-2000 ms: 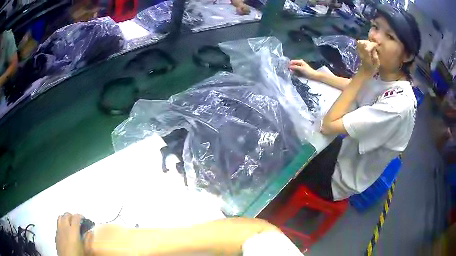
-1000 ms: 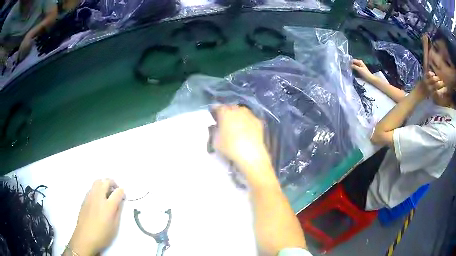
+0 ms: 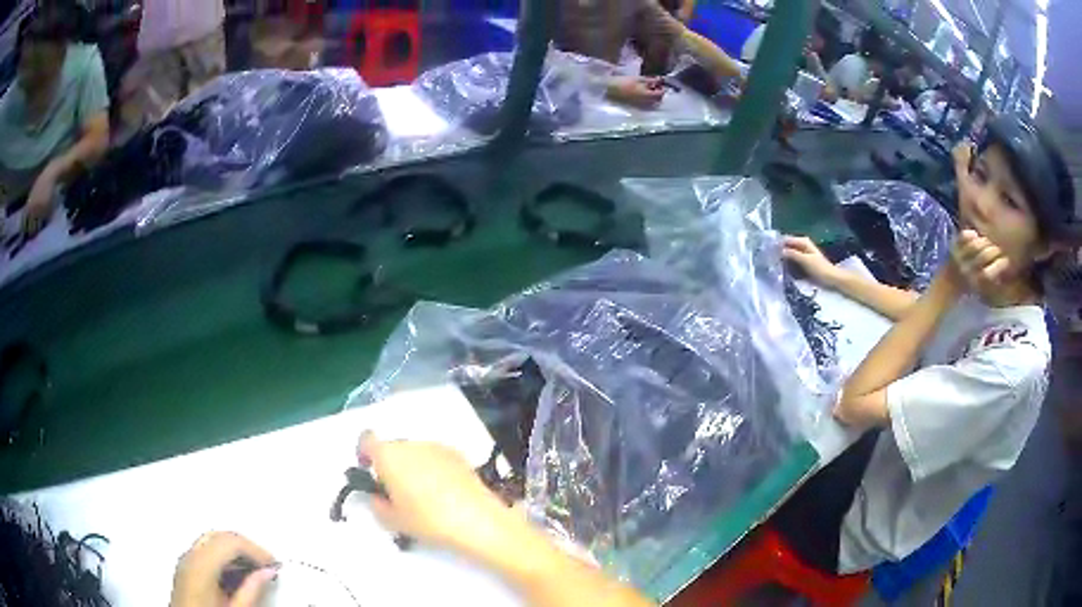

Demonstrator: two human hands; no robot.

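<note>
My left hand (image 3: 214, 576) is at the bottom edge, partly cut off, with its fingers closed on a small dark piece (image 3: 241, 574). A fine curved line runs from beside it over the white sheet (image 3: 154, 498). My right hand (image 3: 418, 484) is right of it, over the sheet, with its fingers on a black curved yoke cover (image 3: 355, 485). The hand hides part of that piece. The large clear plastic bag (image 3: 664, 391) with black parts lies to the right, its opening towards my hands. A heap of thin black strips (image 3: 48, 563) is at the lower left corner.
A green belt (image 3: 178, 368) runs behind the sheet, with several black headbands (image 3: 314, 285) on it. A seated person (image 3: 949, 391) is at the right, with one hand by the bag. A red stool (image 3: 789, 575) stands below. More bags and workers are across the belt.
My right hand has come back from the bag's opening with a black piece. My left hand stays near the fine line. The view has tilted up, and the fork on the sheet is out of view.
</note>
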